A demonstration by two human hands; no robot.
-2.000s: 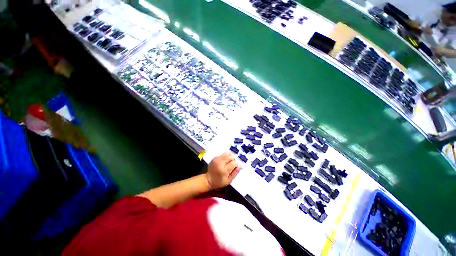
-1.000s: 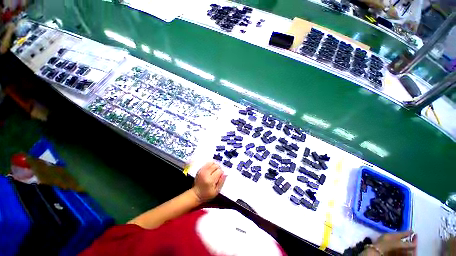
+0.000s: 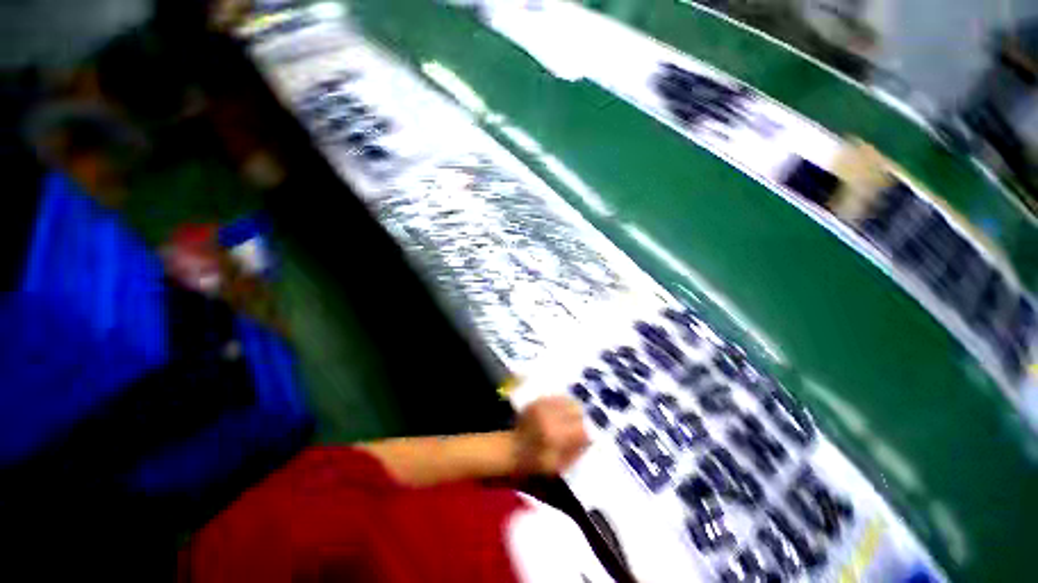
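Observation:
The picture is blurred. My left hand rests at the near edge of the white table, its fingers curled; whether it holds anything is hidden. Black units lie in small clusters and rows on the white surface just beyond and to the right of it. The clear compartment tray of green and silver boards lies up and to the left of my hand. My right hand is not in view.
A second clear tray holds black units farther along. Yellow tape and a corner of the blue bin show at the lower right. The green conveyor runs beyond the table. Blue crates stand at left.
The view has swung so that the table contents sit farther right and lower. My right hand, by the blue bin a second ago, has left the picture. My left hand stays at the table edge.

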